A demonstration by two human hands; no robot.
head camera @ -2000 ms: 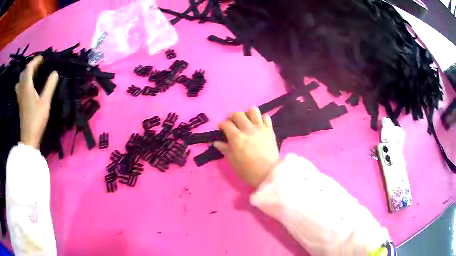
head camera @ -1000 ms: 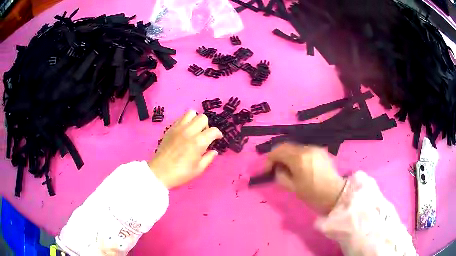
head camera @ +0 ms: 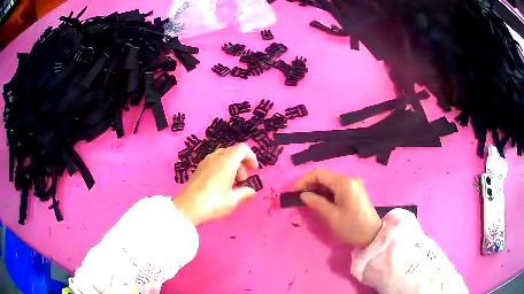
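Observation:
My left hand [head camera: 221, 181] is shut on a small black buckle half [head camera: 251, 183], held between thumb and fingers with its slotted end facing right. My right hand [head camera: 339, 204] grips a black webbing strap [head camera: 292, 199]. The strap's short end sticks out left of my fingers, and its other end shows behind my wrist. A gap separates strap and buckle. The loose buckle pile [head camera: 230, 131] lies just beyond my left hand. Loose strips [head camera: 368, 138] lie crossed beyond my right hand.
A heap of straps, some with buckles [head camera: 74, 97], is at the left. A larger strap heap [head camera: 454, 57] is at the upper right. More buckles [head camera: 258, 60] and a clear bag [head camera: 221, 16] lie at the top centre. A smartphone [head camera: 492, 221] lies at the right edge.
My left hand left the strap heap, reached the buckle pile and took a buckle half. My right hand drew a strap from the loose strips towards me. The camera view shifted left.

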